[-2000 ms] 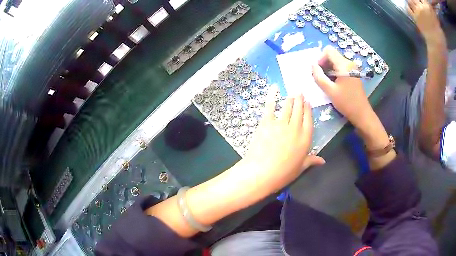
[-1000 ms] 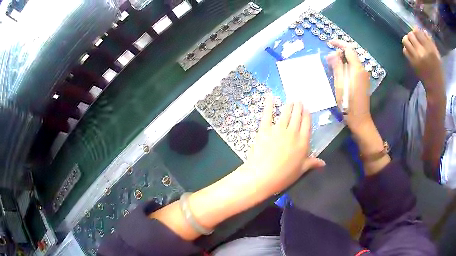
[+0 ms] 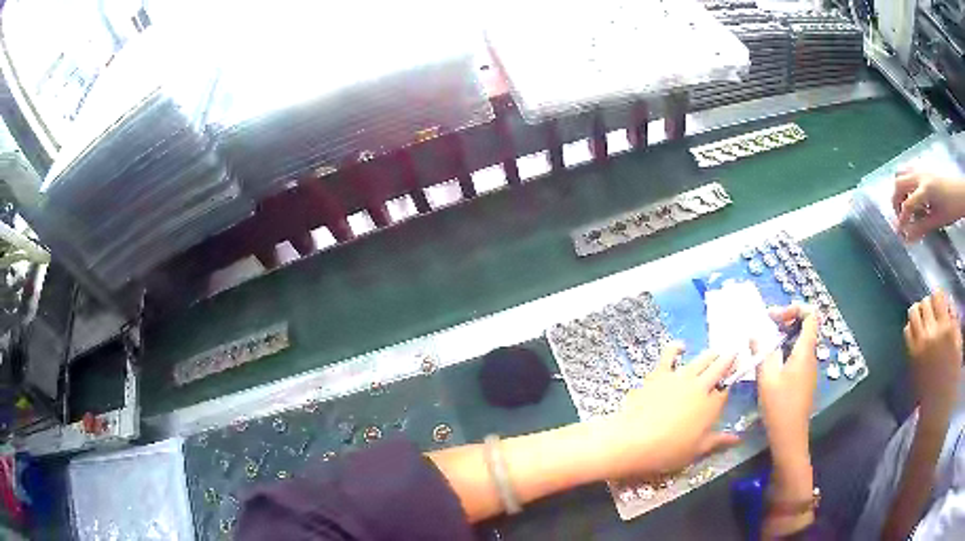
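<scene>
The parts board (image 3: 677,306) lies on the bench, blue in the middle, with dense rows of silvery discs at both ends. A white paper slip (image 3: 735,317) lies on the blue part. My left hand (image 3: 667,417) rests over the board's left discs, fingers spread, fingertips near the slip's lower edge; it grips nothing visible. My right hand (image 3: 788,380) is at the slip's lower right, fingers closed around a thin dark pen (image 3: 789,332), which is small and blurred. The pen's tip is unclear.
A round dark pad (image 3: 514,376) lies left of the board, beside a clear blister tray (image 3: 328,439) with scattered parts. Strip fixtures (image 3: 651,220) lie behind the pale rail (image 3: 466,331). Tall tray stacks (image 3: 339,116) stand behind. Another person's hands (image 3: 931,333) are at right.
The view has swung, showing more of the line and tray stacks. My right hand has returned to the slip's lower part with the pen. My left hand stays on the board.
</scene>
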